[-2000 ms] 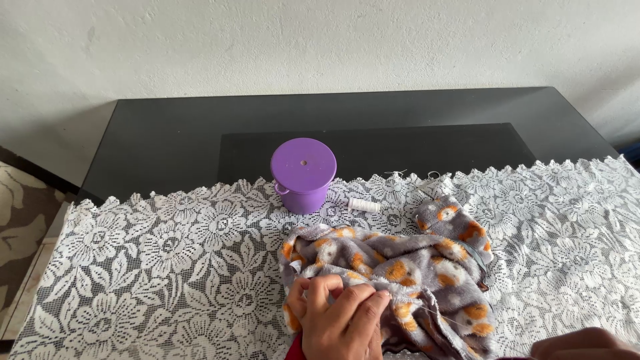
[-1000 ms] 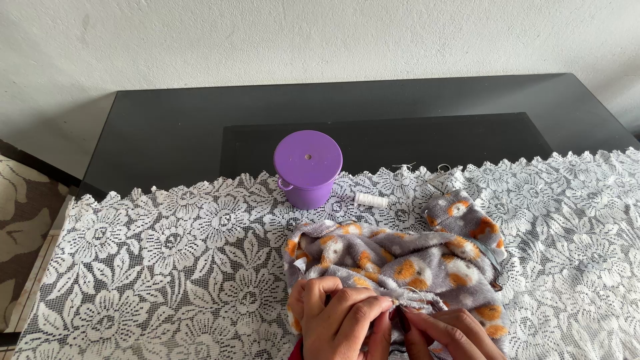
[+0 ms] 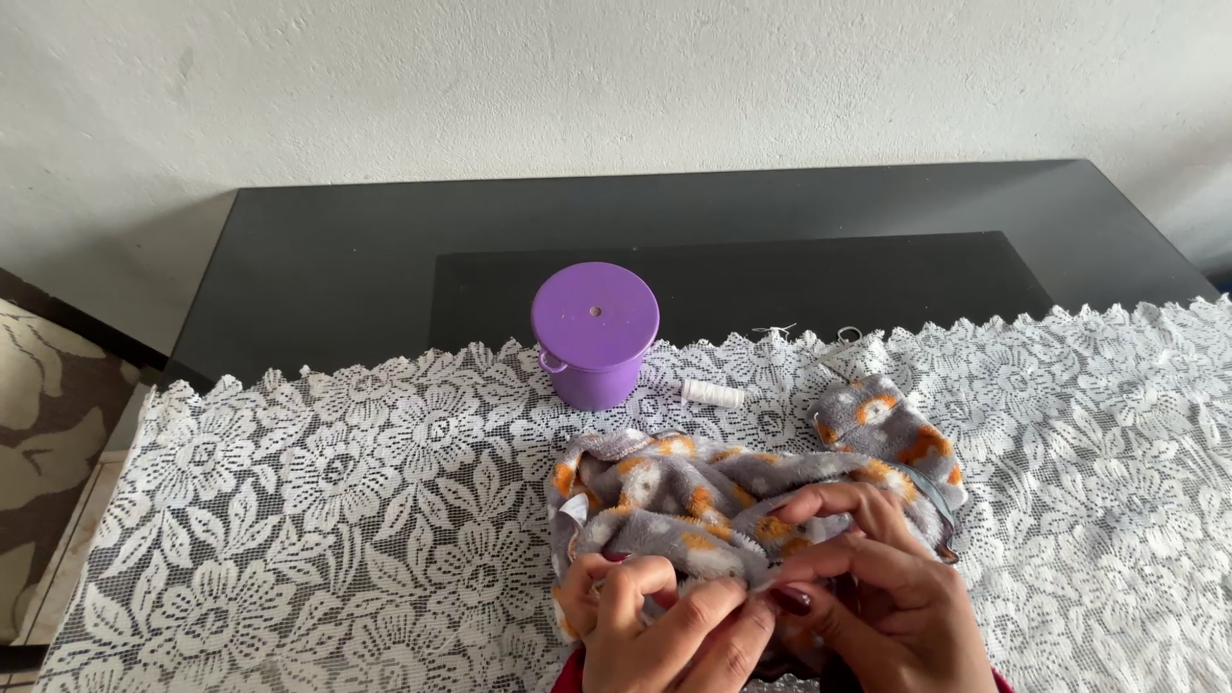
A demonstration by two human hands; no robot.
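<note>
A grey plush cloth with orange and white spots (image 3: 703, 491) lies bunched at the front of the table. My left hand (image 3: 664, 621) pinches its near edge between the fingers. Close beside it, my right hand (image 3: 881, 587) has thumb and forefinger together at the same edge; whether a needle or thread is between them cannot be made out. Behind the cloth a spool of white thread (image 3: 712, 394) lies on its side. Small scissors (image 3: 845, 348) rest behind the cloth's right end, partly hidden.
A purple lidded pot (image 3: 596, 327) stands left of the spool. White floral lace (image 3: 337, 481) covers the front of the dark glass-topped table (image 3: 337, 250). Loose thread bits (image 3: 776, 330) lie by the lace's back edge. A pale wall rises behind the table.
My right hand was low at the right two seconds ago, apart from the cloth; it came in beside my left hand and its fingers are now higher over the cloth. My left hand stays at the edge.
</note>
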